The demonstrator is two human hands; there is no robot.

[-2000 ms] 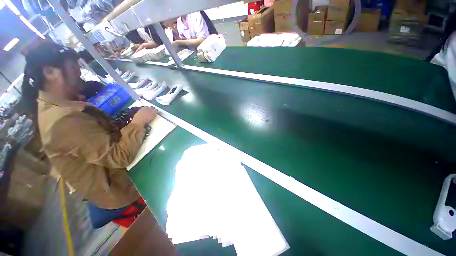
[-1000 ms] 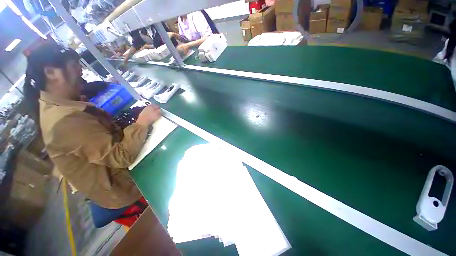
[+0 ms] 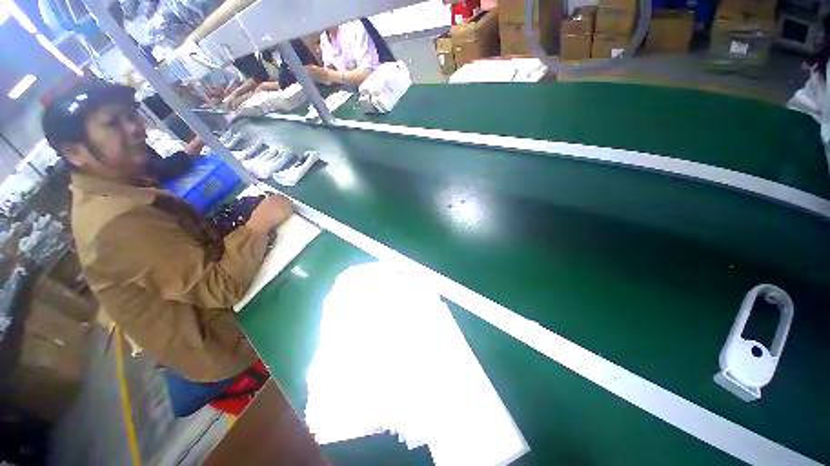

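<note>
Neither of my hands is in the picture. A white fan unit (image 3: 754, 349) with a tall open oval loop and a small dark round dot lies on the green conveyor belt (image 3: 582, 273) at the right. A stack of white bags (image 3: 391, 364) glares on the near bench, fanned out with a ragged lower edge. A long white guide rail (image 3: 546, 339) runs between the bench and the belt.
A seated person in a brown jacket (image 3: 155, 264) is at the left, beside a blue bin (image 3: 202, 182) and a black heap on a white sheet (image 3: 278, 264). Several white units (image 3: 296, 169) lie farther up the belt. A brown carton (image 3: 268, 432) is below the bench edge.
The fan unit has moved left and slightly up in the picture along the belt. The neighbouring person's head has turned towards the camera. The bag stack has stayed in place.
</note>
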